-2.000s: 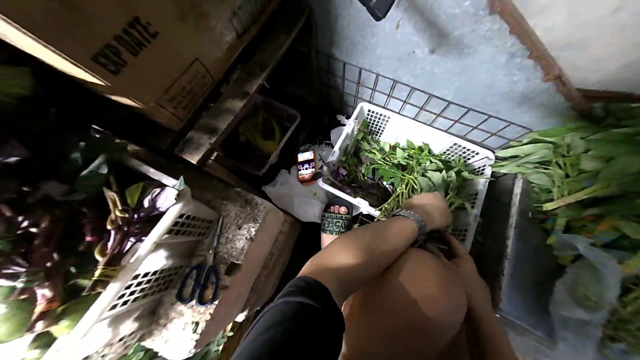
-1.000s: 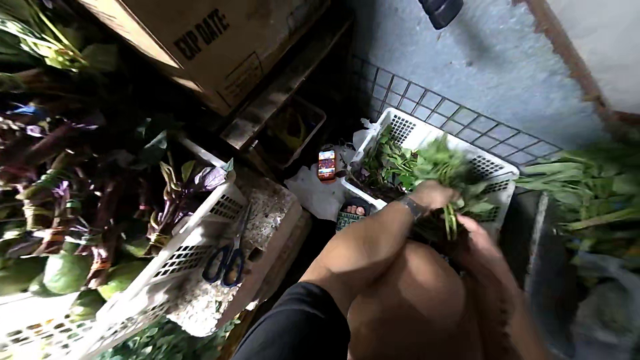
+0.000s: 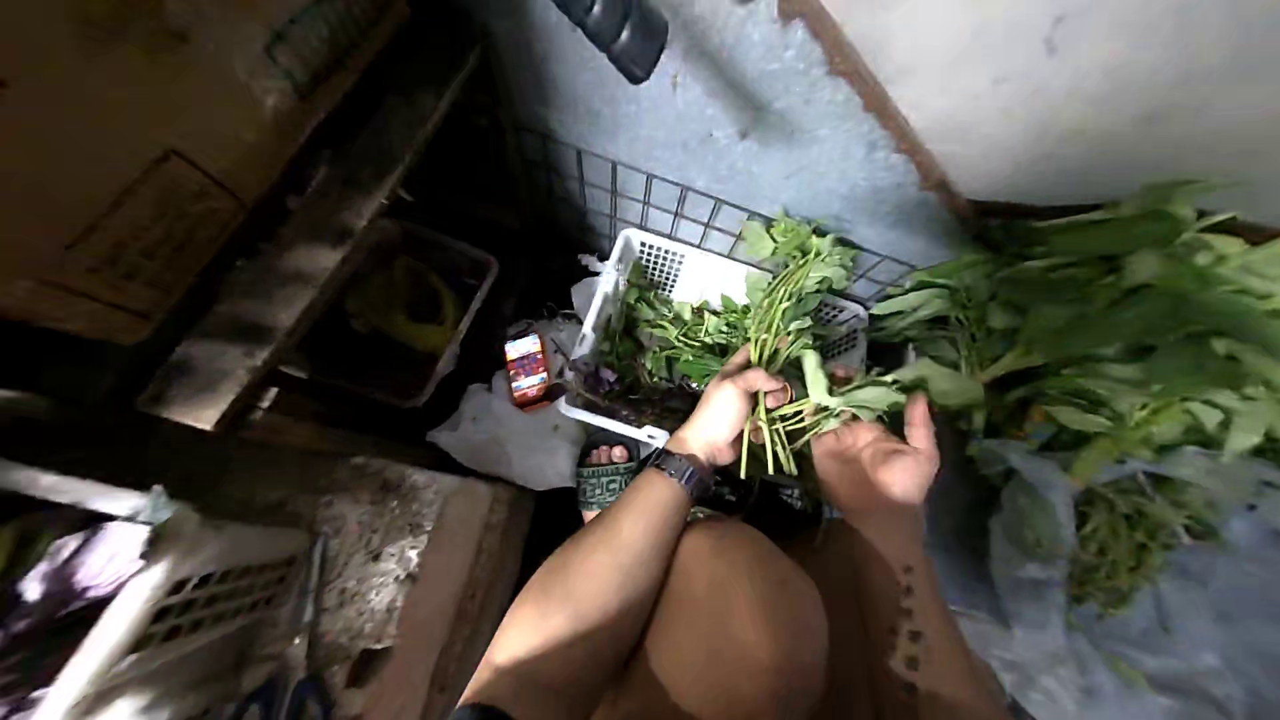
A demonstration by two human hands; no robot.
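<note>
My left hand [image 3: 725, 405], with a dark watch on its wrist, is closed around a bunch of leafy green stems [image 3: 785, 310], whose cut ends stick out below the fingers. Palm up and fingers apart, my right hand [image 3: 880, 460] is just right of it, under some leaves of another few stems [image 3: 850, 402] that cross toward my left hand; whether it grips any of them I cannot tell. Behind both hands stands a white plastic basket [image 3: 598, 310] holding loose greens [image 3: 690, 335] and some darker purplish leaves.
Large leafy greens [image 3: 1120, 310] and a clear plastic bag [image 3: 1030, 530] lie at the right. A lit phone [image 3: 527, 370] rests on white plastic [image 3: 500, 435]. At left are scissors [image 3: 300, 650], another white basket [image 3: 210, 590], a dark bin [image 3: 480, 310] and a wooden plank [image 3: 300, 260]. A wire grid [image 3: 650, 195] stands behind.
My left hand now holds the bunch upright, more apart from the basket's greens. My right hand has turned palm up and opened. The view has shifted to the right.
</note>
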